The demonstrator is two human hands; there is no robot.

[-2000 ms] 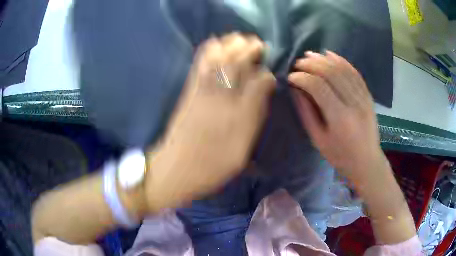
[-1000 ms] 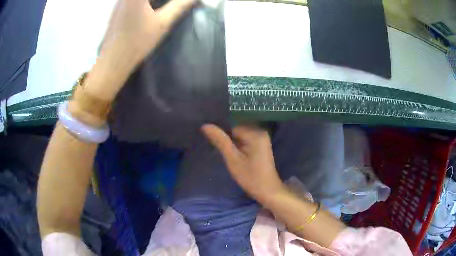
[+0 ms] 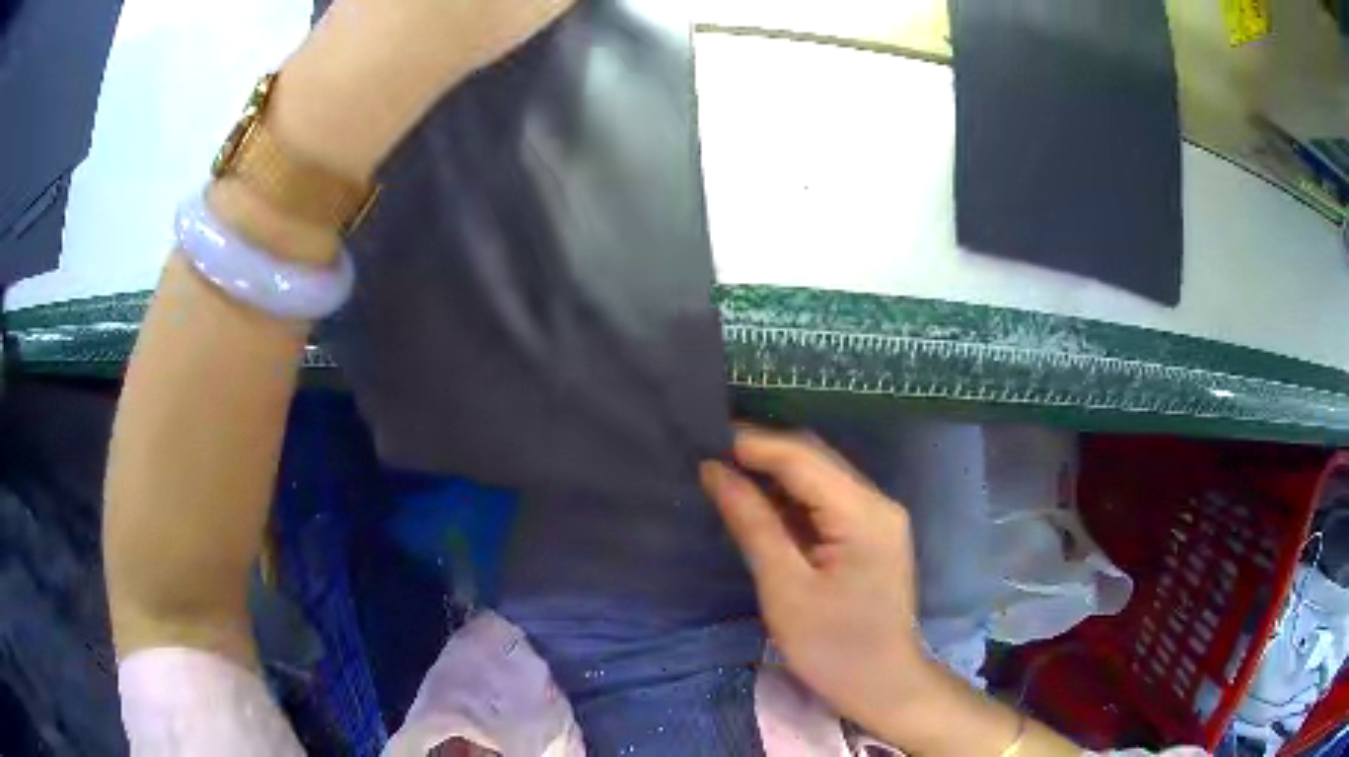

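Observation:
A large dark garment panel lies over the white table and hangs over its green front edge towards the lap. My right hand pinches the panel's lower right corner between thumb and fingers, below the table edge. My left hand reaches over the panel's upper left part at the top of the view. Its fingers are cut off by the picture's edge, so its grip cannot be seen. A dark rectangular cut piece lies flat on the table to the right.
A dark stack of cloth lies at far left. The green table edge has a printed ruler. A red perforated basket stands below the table at right, with whitish plastic or cloth beside it. A yellow label shows at top right.
Both hands were together on bunched cloth at mid-view; the left has moved up and left, the right down to the panel's corner. The panel has spread out, uncovering table and the right-hand piece.

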